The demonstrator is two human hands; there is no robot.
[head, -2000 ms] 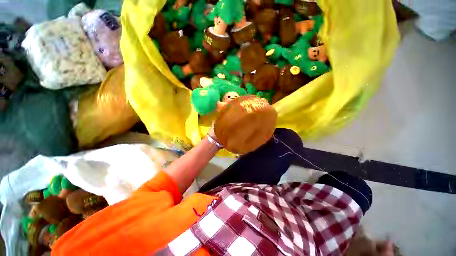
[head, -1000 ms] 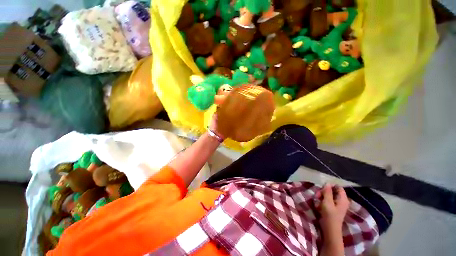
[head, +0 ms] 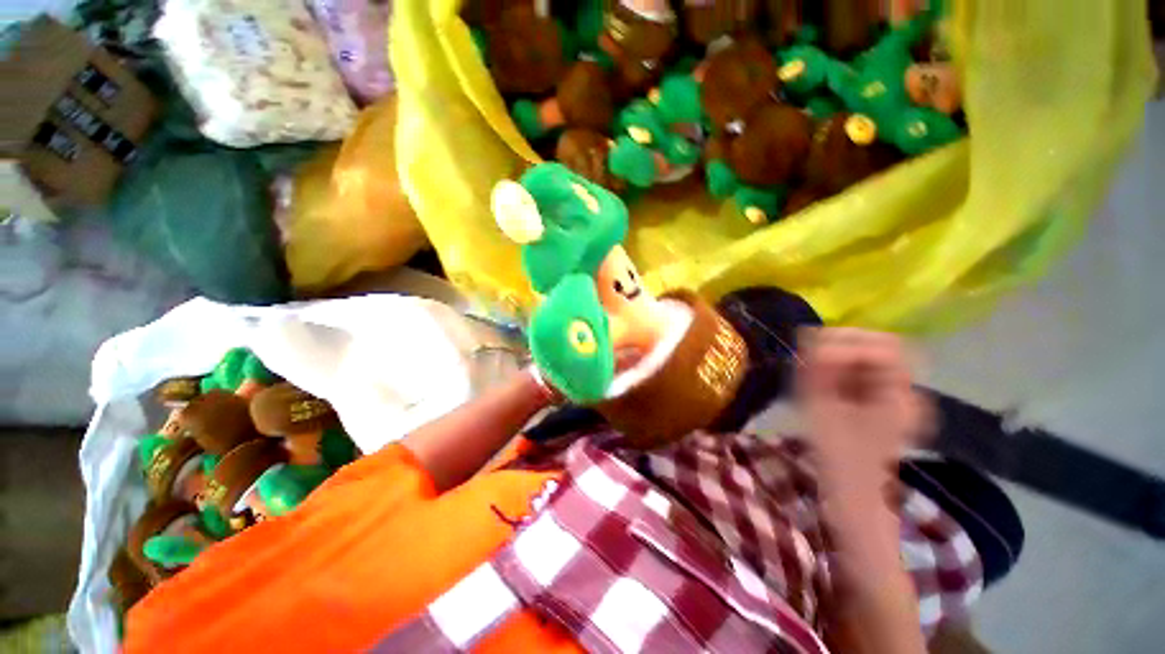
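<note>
A plush toy, with green lobes, a face, a white rim and a brown base with gold lettering (head: 690, 371), is held above my lap, tilted with its base to the right. My left hand is mostly hidden behind the toy; its wrist (head: 542, 387) shows at the toy's lower left, and the hand holds the toy. My right hand (head: 865, 383) is blurred, just right of the base and apart from it. Its fingers look curled, but whether it pinches anything cannot be told. No needle can be made out.
A big yellow sack (head: 767, 262) of similar toys stands ahead. A white sack (head: 275, 335) with more toys is at the left. A cardboard box (head: 70, 115) and filled bags lie at the upper left. The dark knee (head: 977, 505) and a dark floor stripe (head: 1073, 466) are at the right.
My left hand has brought the toy closer to my lap and turned it, so its face and green top show. My right hand has risen from the apron towards the base.
</note>
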